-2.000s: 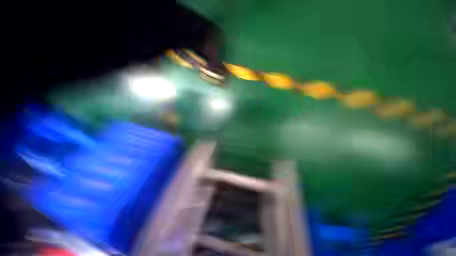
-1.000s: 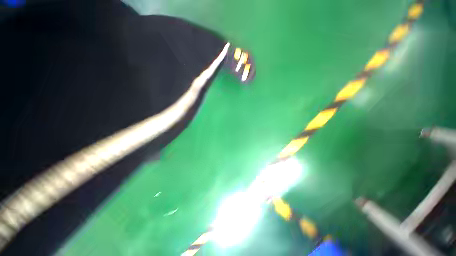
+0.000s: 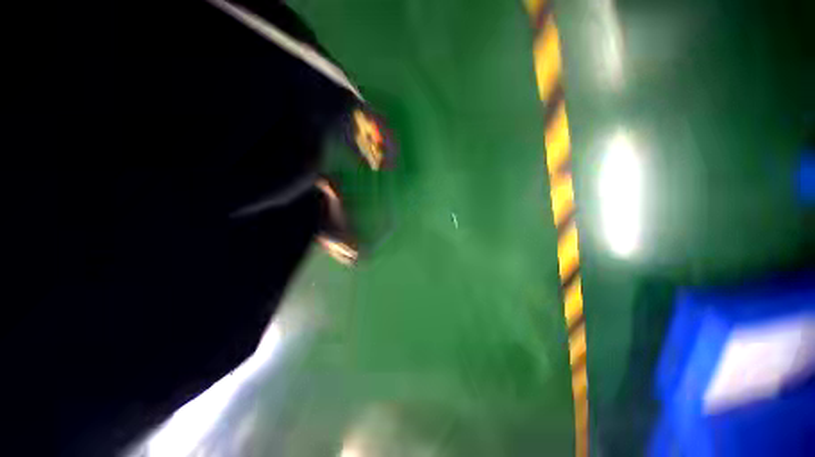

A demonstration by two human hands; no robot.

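No hand shows clearly in the head view. A blurred pale shape at the bottom edge is too unclear to name. The wearer's dark clothing [image 3: 161,223] fills the left side. Two shoes, one with an orange and yellow patch [image 3: 369,140] and one lower down [image 3: 336,223], stick out from it over the green floor [image 3: 447,294]. Nothing is seen held.
A yellow-black floor tape [image 3: 563,205] runs from top to bottom right of centre. A blue tote [image 3: 684,375] with a white area inside [image 3: 760,361] is at the lower right. A bright reflection lies on the floor between them.
The view has turned. The tape now runs nearly upright, both shoes show, and the blue tote has come in at the right. The grey-white frame at the right has left the picture.
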